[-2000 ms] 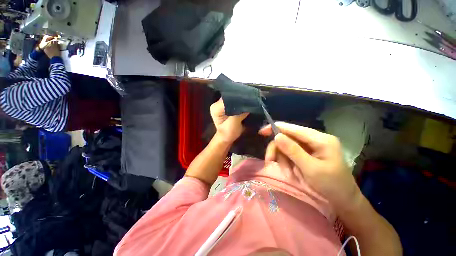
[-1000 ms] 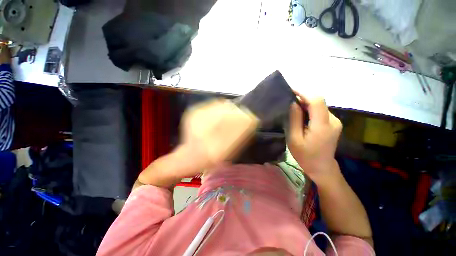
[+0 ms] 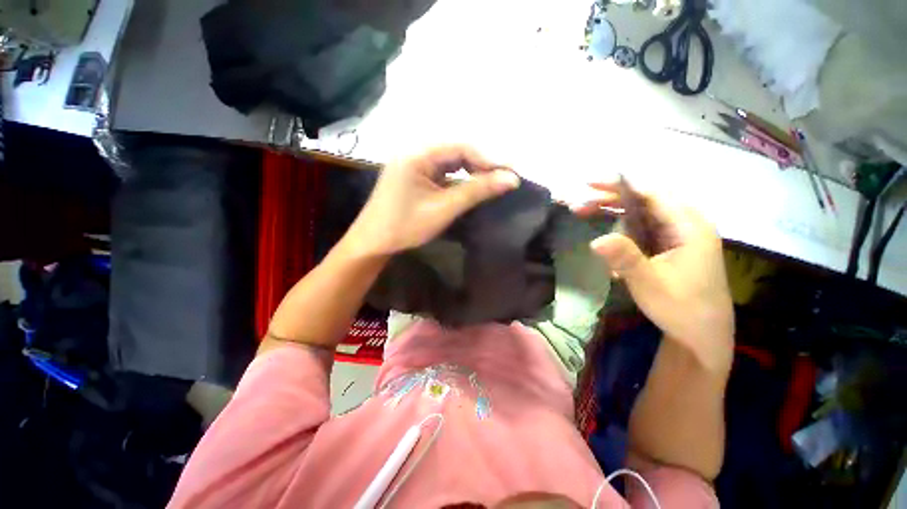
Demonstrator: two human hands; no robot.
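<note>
A dark garment piece (image 3: pixel 507 249) hangs over my lap at the front edge of the white table. My left hand (image 3: pixel 423 204) grips its upper edge between thumb and fingers. My right hand (image 3: pixel 671 263) is at the piece's right side, with the thumb apart from the curled fingers. Something small and dark shows at its fingertips, too blurred to name, and I cannot tell whether this hand grips the cloth.
A dark cloth pile (image 3: pixel 308 60) lies on the table (image 3: pixel 477 89) at the left. Black-handled shears (image 3: pixel 678 50), pens and a pink tool (image 3: pixel 766 147) and a white scrap (image 3: pixel 781 45) lie at the right. A red crate (image 3: pixel 288 239) is under the table edge.
The garment piece has gone from a raised pointed shape to hanging lower and more open. My left hand has moved up to its top edge. My right hand has moved slightly right, its fingers looser.
</note>
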